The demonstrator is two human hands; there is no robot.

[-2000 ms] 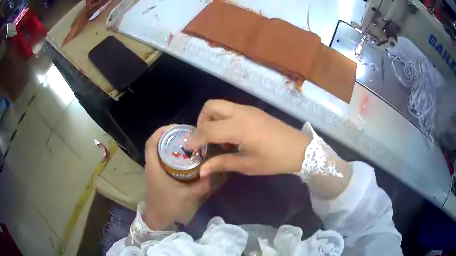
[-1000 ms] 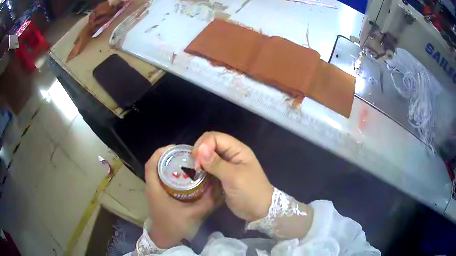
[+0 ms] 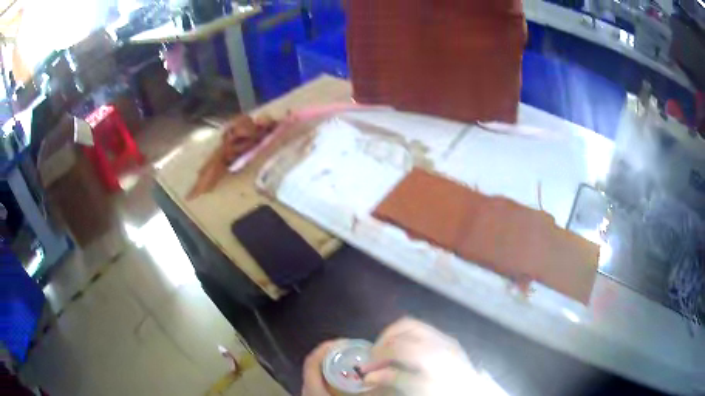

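Observation:
A drink can [image 3: 345, 363] with a silver top shows at the bottom edge, blurred. My left hand [image 3: 314, 373] holds it round its side and is mostly cut off by the frame edge. My right hand [image 3: 421, 357] has its fingers at the can's top, beside a dark spot that looks like the opening; the hand is blurred and washed out. A flat rust-orange fabric piece [image 3: 487, 230] lies along the front of the white table [image 3: 332, 179]. A dark phone [image 3: 277, 244] lies on the tan board to the left.
A tall rust-red fabric stack [image 3: 437, 58] stands at the table's back. Crumpled scraps [image 3: 246, 135] and a pink strip [image 3: 309, 114] lie at the left. The sewing machine bed [image 3: 591, 220] and white cord bundle [image 3: 686, 267] are at the right. A red stool [image 3: 114, 147] stands on the floor.
The view has tilted up and left, so the can and hands sit lower and the fabric stack and stool show. My right fingers stay at the can's top.

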